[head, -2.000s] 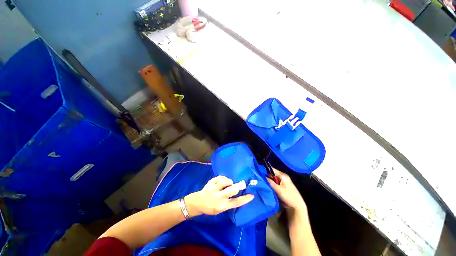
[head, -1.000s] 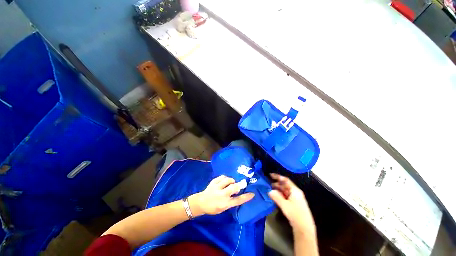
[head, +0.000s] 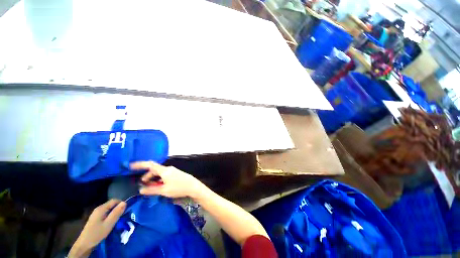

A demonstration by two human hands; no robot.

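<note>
A blue fabric pouch with a white mark lies low over my lap, merging with other blue cloth. My left hand is at its left edge, fingers and thumb closed on it, partly blurred. My right hand is above the pouch, closed around thread snips; only a bit of red shows and the blades are hidden. A second blue pouch lies at the bench's front edge behind my hands, with white lettering and a strap sticking out behind.
The long white bench has a dark dividing strip. A brown board juts out at its right end. A large blue container at lower right holds blue pieces with white marks. Blue bins and a brown pile stand further right.
The view has swung to the right, so the bench pouch shows further left and the blue container has come into view. My right hand now reaches above the lap pouch; my left hand is at its left edge.
</note>
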